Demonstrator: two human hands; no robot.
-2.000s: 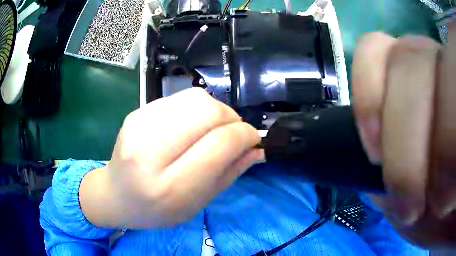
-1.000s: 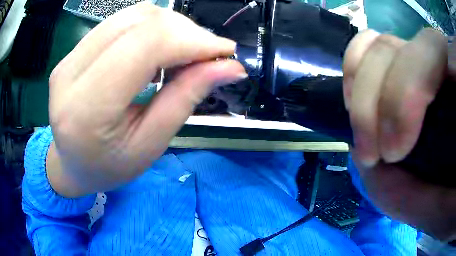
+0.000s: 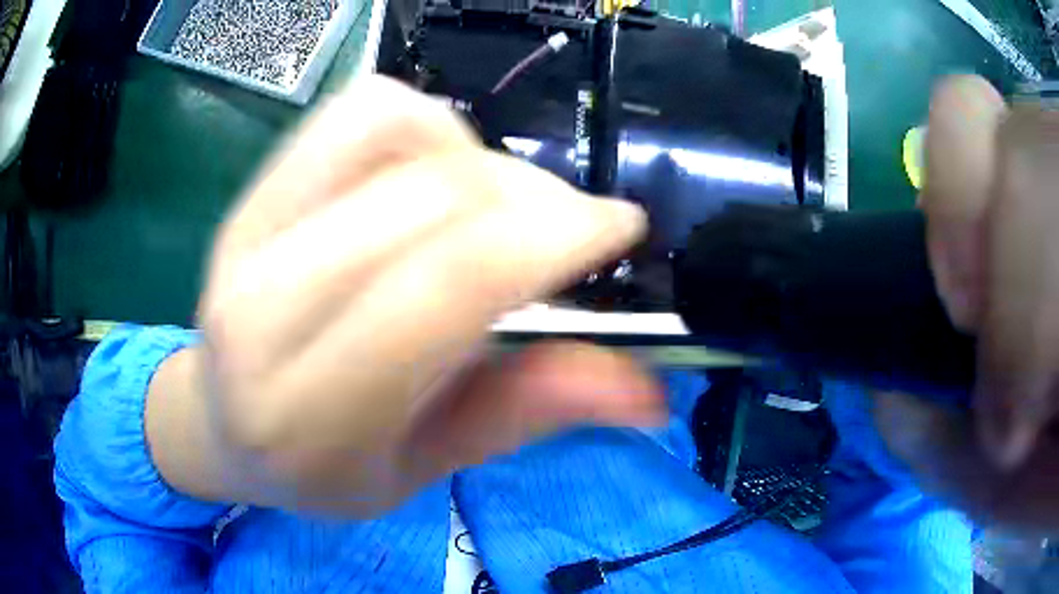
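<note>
My right hand, at the right edge and partly cut off, grips the thick black electric screwdriver, which points left. My left hand is blurred in front of the screwdriver's tip, with thumb and forefinger apart; no screw shows between them. Behind both hands lies the appliance unit, a white shell filled with a glossy black inner housing. A thin lead with a white connector lies on the housing. The screwdriver bit cannot be made out. The left hand hides the unit's near left part.
A white screw bin full of tiny screws stands at the upper left, with stacked black plastic parts beside it. A small yellow thing shows beside my right hand. A dark slotted crate is below the bench edge. A black cord lies over the blue clothing.
My left thumb and forefinger, pinched near the screwdriver tip and then above the unit, are now spread near the tip. The screwdriver again points left across the unit's near side. The view has shifted.
</note>
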